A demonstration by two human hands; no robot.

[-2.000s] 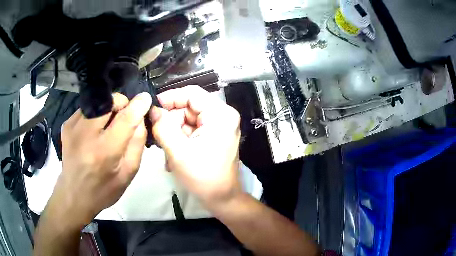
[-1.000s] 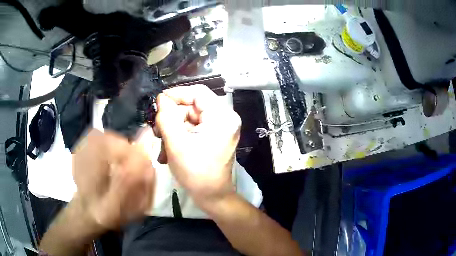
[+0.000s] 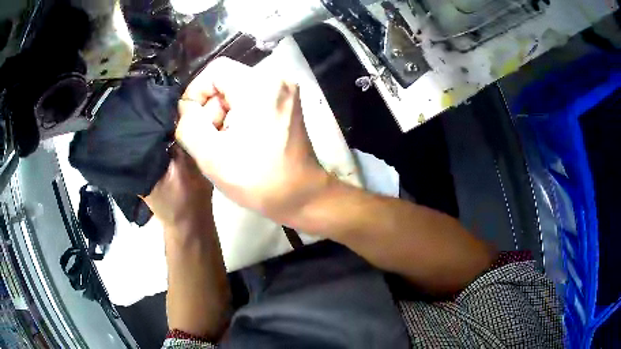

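A black pouch body (image 3: 122, 136) is at the needle area on the left, its rounded fabric face towards me. My left hand (image 3: 178, 184) is under and behind its lower right side and holds it; some fingers are hidden by the fabric. My right hand (image 3: 245, 129) is at the pouch's right edge with fingers curled and thumb and index finger pinched together at that edge. What the fingertips pinch is too small to tell. The presser foot and needle are hidden or too dark to make out.
Black pieces (image 3: 95, 221) lie on the white table (image 3: 129, 272) at the left. The stained machine base (image 3: 436, 88) is at the upper right, with a thin tied thread (image 3: 366, 82) at its edge. A blue bin (image 3: 568, 170) stands at the right. A dark apron is below.
The view has shifted, so the machine sits higher in the picture. My left hand has moved up under the pouch, whose broad face now shows. My right hand remains at its edge.
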